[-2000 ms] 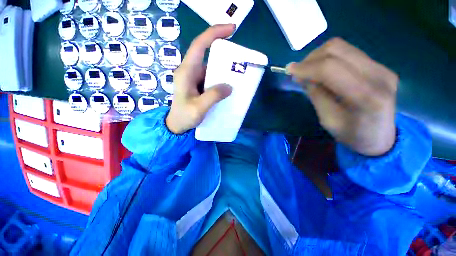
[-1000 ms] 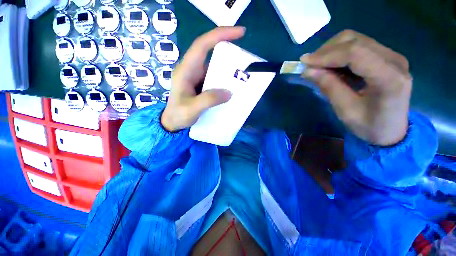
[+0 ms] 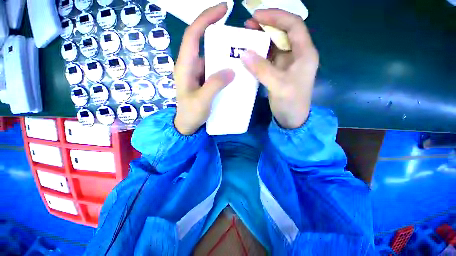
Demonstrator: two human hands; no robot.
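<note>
A white power bank housing (image 3: 230, 102) is held upright in view between both hands, above the dark green bench. Its small dark display window (image 3: 237, 52) shows near the far end. My left hand (image 3: 196, 82) grips the housing's left side, thumb on its face. My right hand (image 3: 291, 75) holds its right side, with the thumb tip at the window's right edge, partly covering it. A pale cream piece (image 3: 279, 37), perhaps the knife's handle, shows behind my right fingers; whether it is held cannot be told.
A sheet of round lenses (image 3: 115, 67) lies at left. White housings (image 3: 22, 75) stand stacked at far left, and others (image 3: 285, 7) lie beyond my hands. A red divided rack (image 3: 120, 155) with white units is below the bench edge at left.
My right hand has moved left from the dark-ended tool's working position onto the housing. The housing has turned more upright. The view has shifted, showing more bench edge and blue floor at right.
</note>
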